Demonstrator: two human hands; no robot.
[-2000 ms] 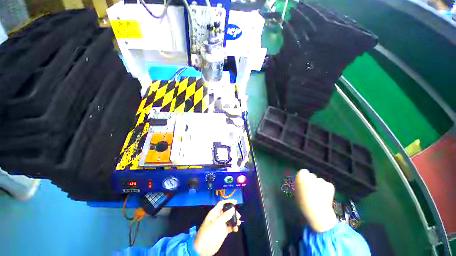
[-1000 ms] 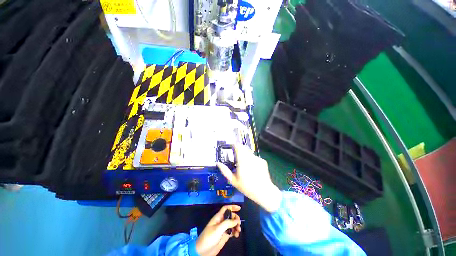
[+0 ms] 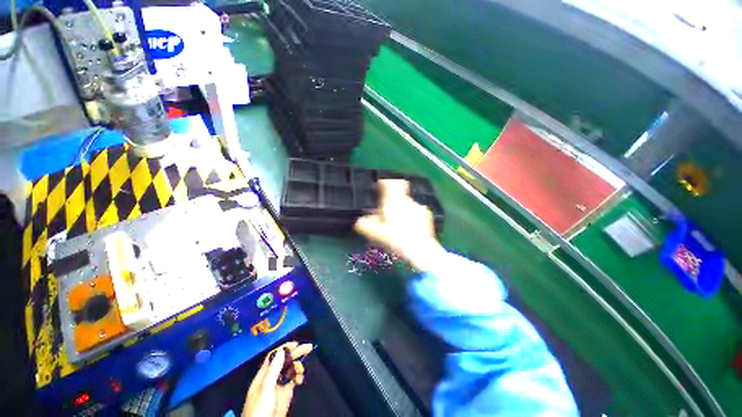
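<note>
My left hand (image 3: 277, 383) is low in the view, in front of the press, with its fingers closed on a small dark unit (image 3: 286, 368). My right hand (image 3: 403, 224) is over the front of the black blister tray (image 3: 313, 199); its fingertips are blurred and I cannot tell whether they hold anything. The black fixture nest (image 3: 232, 267) sits at the right of the silver-white plate (image 3: 183, 244), with no hand on it and no pale face showing in it. The orange fixture block (image 3: 95, 309) is at the plate's left.
Coloured wires (image 3: 370, 260) lie in a heap in front of the tray. Tall stacked black trays (image 3: 317, 89) stand behind it. The silver press head (image 3: 140, 114) is above the hazard-striped bed. A metal rail (image 3: 561, 254) runs along the right, with a blue container (image 3: 693, 259) beyond.
The view has turned to the right. My right hand has moved from the nest to the tray, and the nest's pale face no longer shows. My left hand keeps the dark unit.
</note>
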